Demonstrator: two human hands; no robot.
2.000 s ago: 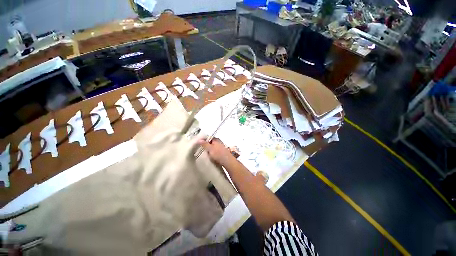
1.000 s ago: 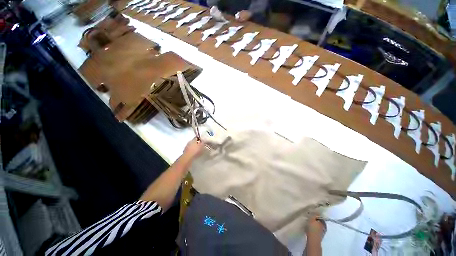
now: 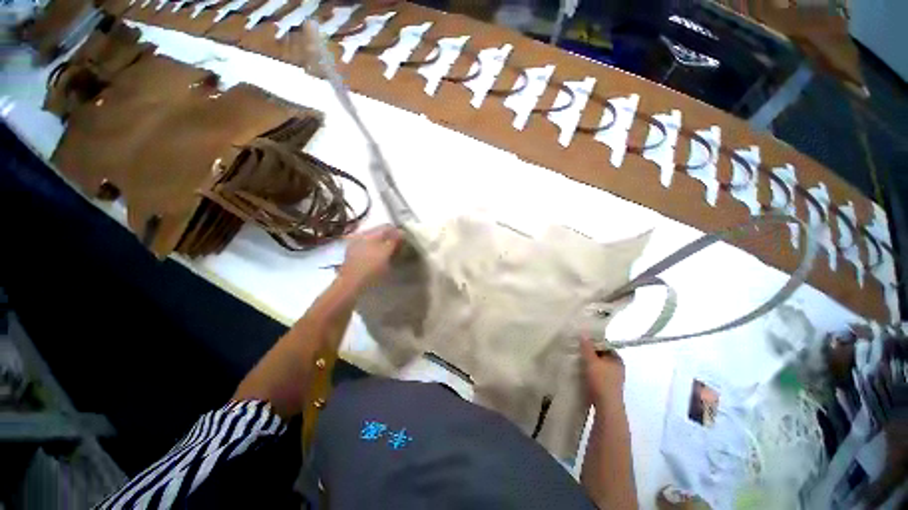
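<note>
A beige bag panel [image 3: 498, 289] lies in front of me on the white table, rumpled, partly lifted near my left hand. My left hand [image 3: 373, 254] holds its left end, where a beige strap [image 3: 353, 120] stretches up and away. My right hand [image 3: 602, 371] holds its right end, below the base of looped beige straps [image 3: 732, 324]. The fingertips of both hands are partly hidden by cloth. Slots show dark at the panel's near edge.
A stack of brown bag panels [image 3: 159, 129] with bunched brown straps [image 3: 299, 204] lies at the left. White tabs with dark loops line a brown strip [image 3: 498, 110] along the far edge. Loose white threads [image 3: 767, 438] and a small picture tag [image 3: 704, 401] lie at the right.
The view has swung from the table's right end towards its left. Since one second ago the left beige strap has swung up and out, and the panel is more bunched between my hands.
</note>
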